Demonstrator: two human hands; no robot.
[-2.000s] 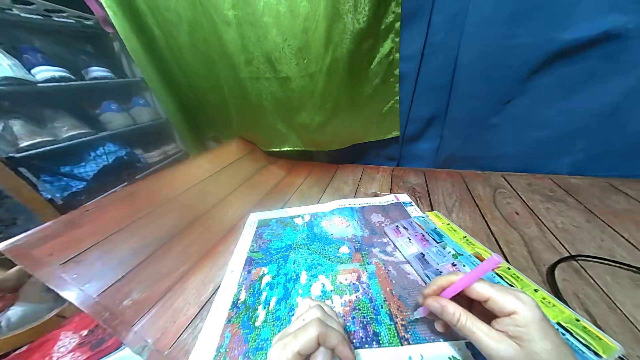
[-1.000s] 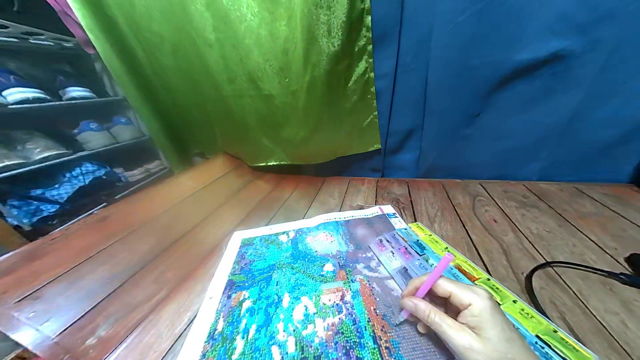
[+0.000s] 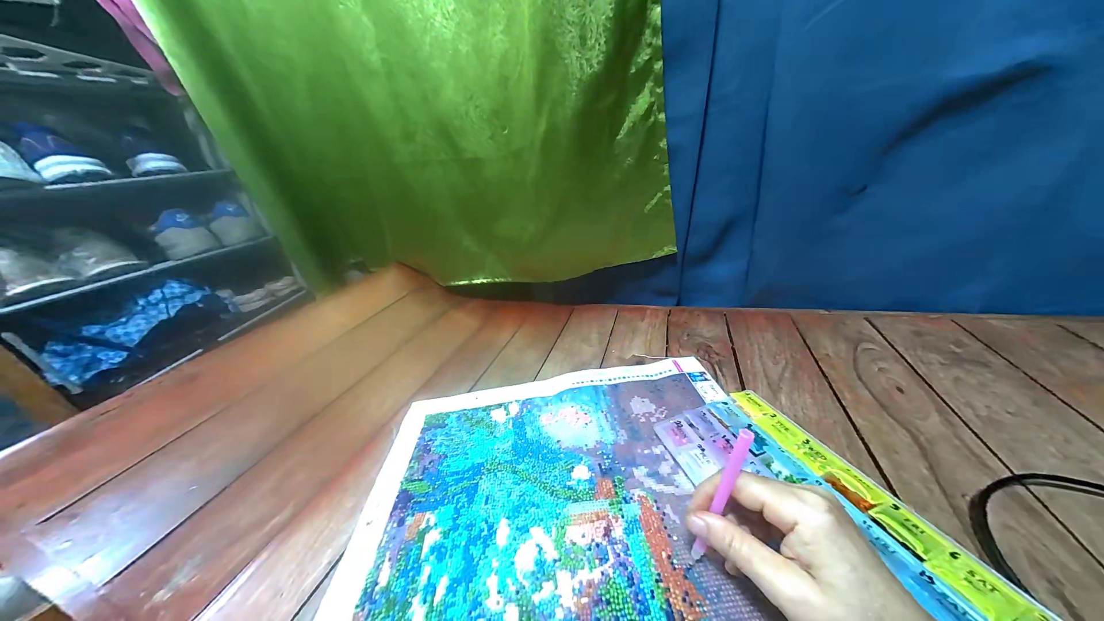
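Note:
A diamond painting canvas [image 3: 517, 483] with a white border lies on the wooden planks, much of it covered in small blue, green, white and orange beads. My right hand [image 3: 793, 543] grips a pink applicator pen [image 3: 727, 487] between thumb and fingers, its tip down at the purple-grey part of the canvas beside the orange beads. Just beyond that hand, a clear sheet or packet with pink and white pieces [image 3: 690, 444] rests on the canvas. A yellow and blue printed strip [image 3: 897, 517] runs under or beside the right hand and forearm. My left hand is out of view.
Wooden planks [image 3: 285, 448] surround the canvas. A black cable [image 3: 979, 517] curves at the right. Green cloth [image 3: 448, 147] and blue cloth [image 3: 880, 164] hang behind. At the left stands a dark rack [image 3: 155, 267] with shoes [image 3: 73, 164] and a blue patterned cloth or bag [image 3: 129, 332].
My left hand, over the lower canvas two seconds ago, has left the view. The right hand still holds the pink pen, now more upright. The view has shifted somewhat.

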